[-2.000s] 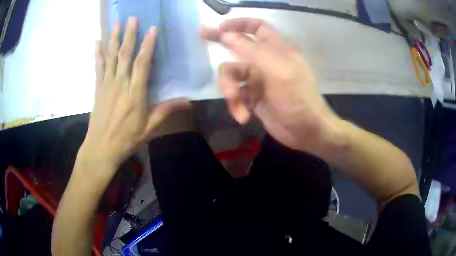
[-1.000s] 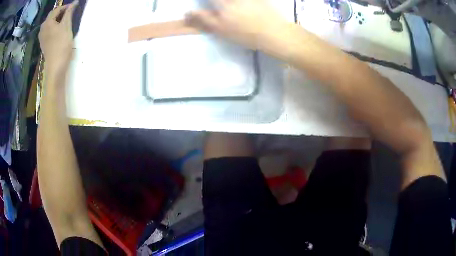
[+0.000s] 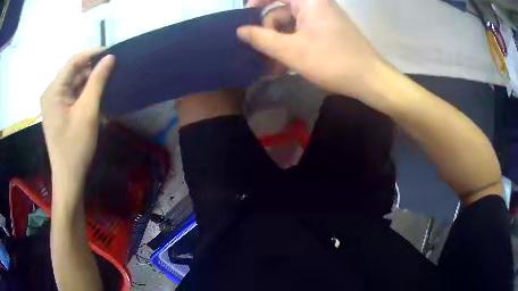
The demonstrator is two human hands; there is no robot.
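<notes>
A navy fabric piece [image 3: 182,59] is stretched between my two hands above the table's front edge. My left hand [image 3: 79,91] pinches its left end between thumb and fingers. My right hand [image 3: 306,42] holds its right end near the upper corner, thumb on top. Behind the fabric, a pale plastic template [image 3: 153,20] lies on the white table, mostly hidden by the fabric and washed out by glare.
Orange and dark red snips [image 3: 497,48] lie at the table's right end. A red plastic basket [image 3: 108,233] and a blue plastic basket [image 3: 176,250] are on the floor below left. My legs are under the table edge.
My left hand has come back from the far left and my right hand from over the template. Both now hold the navy fabric piece. The view has shifted.
</notes>
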